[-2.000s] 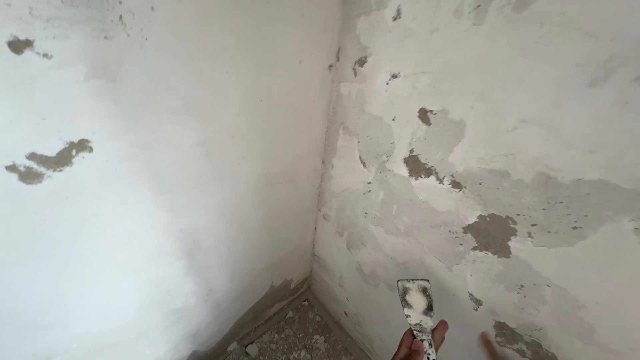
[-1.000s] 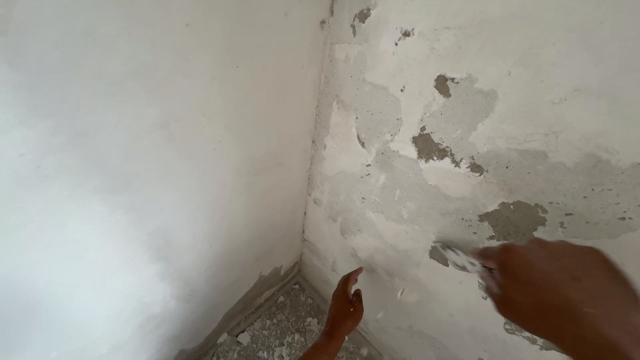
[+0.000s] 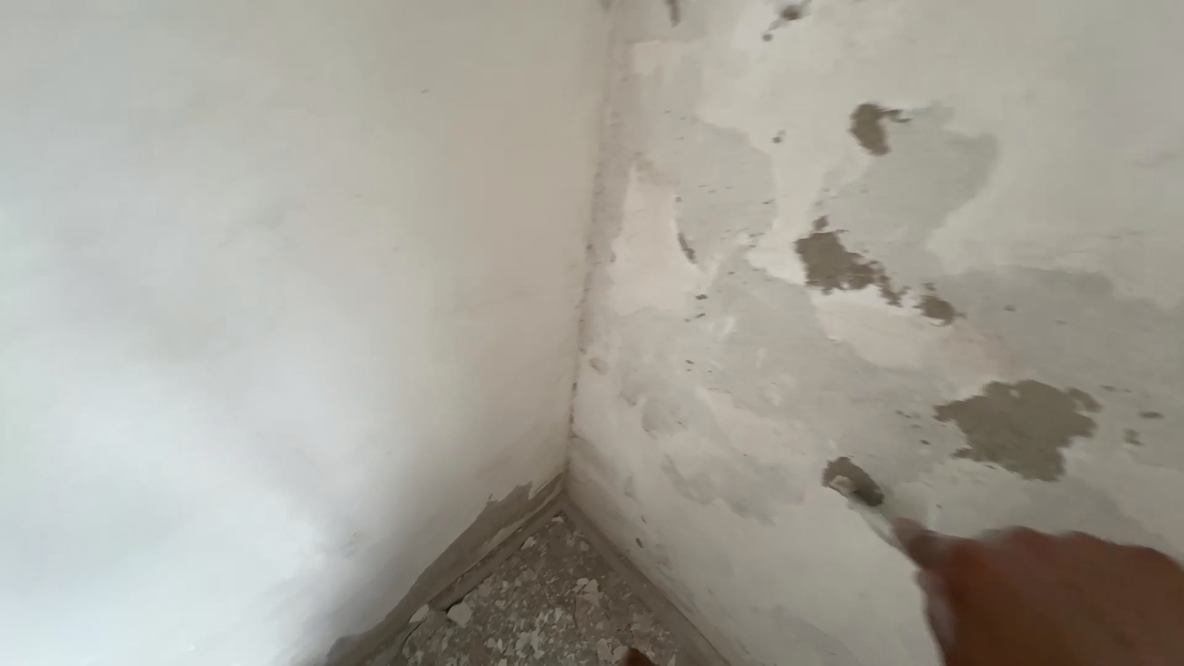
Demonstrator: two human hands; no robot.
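Observation:
At the lower right my right hand (image 3: 1045,592) is closed around a putty knife (image 3: 865,509), which is blurred. Its blade lies at a small dark bare patch on the right wall (image 3: 888,361), whose white coat is partly scraped and flaked. A larger grey-brown bare patch (image 3: 1022,425) lies just above my hand, with others higher up. Of my left hand only what seems a fingertip (image 3: 636,657) shows at the bottom edge; the rest is out of frame.
The smoother white left wall (image 3: 277,305) meets the right wall in a corner. Flakes and crumbs of plaster (image 3: 546,592) cover the floor there. A strip of bare plaster (image 3: 462,546) runs along the foot of the left wall.
Two seconds ago the putty knife was upright at the bottom; my right hand now has it against the right wall. My left hand, raised near the corner a second ago, has dropped almost out of view.

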